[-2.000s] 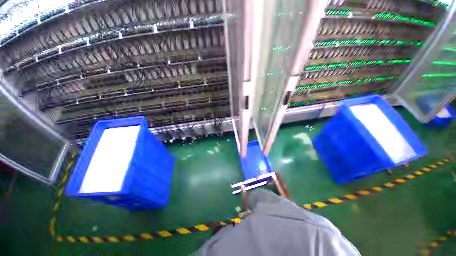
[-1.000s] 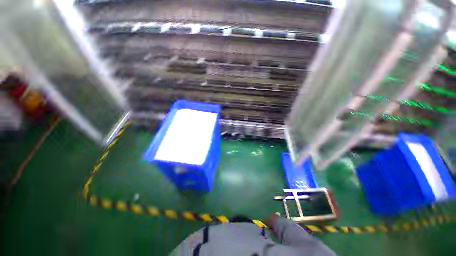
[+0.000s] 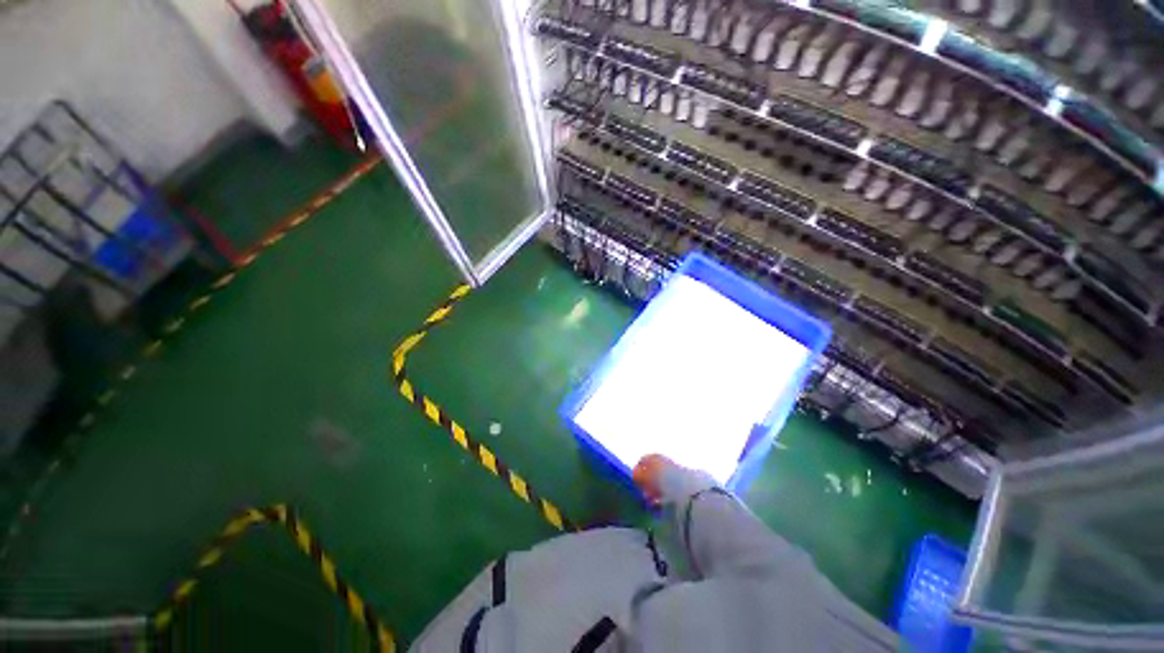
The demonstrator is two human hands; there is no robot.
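A blue tote [image 3: 590, 399] stands on the green floor in front of the rack, with a bright white sheet or tray [image 3: 696, 370] filling its top. My right hand [image 3: 651, 477], at the end of a grey sleeve, is at the tote's near edge. It is small and blurred; its fingers cannot be made out, nor whether it grips the rim. My left hand is not in view.
The rack [image 3: 817, 191] holds rows of small pale adapters and dark sockets. A clear door [image 3: 472, 140] stands open at left, another [image 3: 1085, 536] at lower right beside a blue box [image 3: 932, 593]. Yellow-black tape [image 3: 479, 449] runs along the floor. A cart [image 3: 64, 204] stands far left.
The view has swung left and closer to the tote, which now lies nearer the centre. My right hand now shows at its edge. The stool and the second white-topped tote have left the view.
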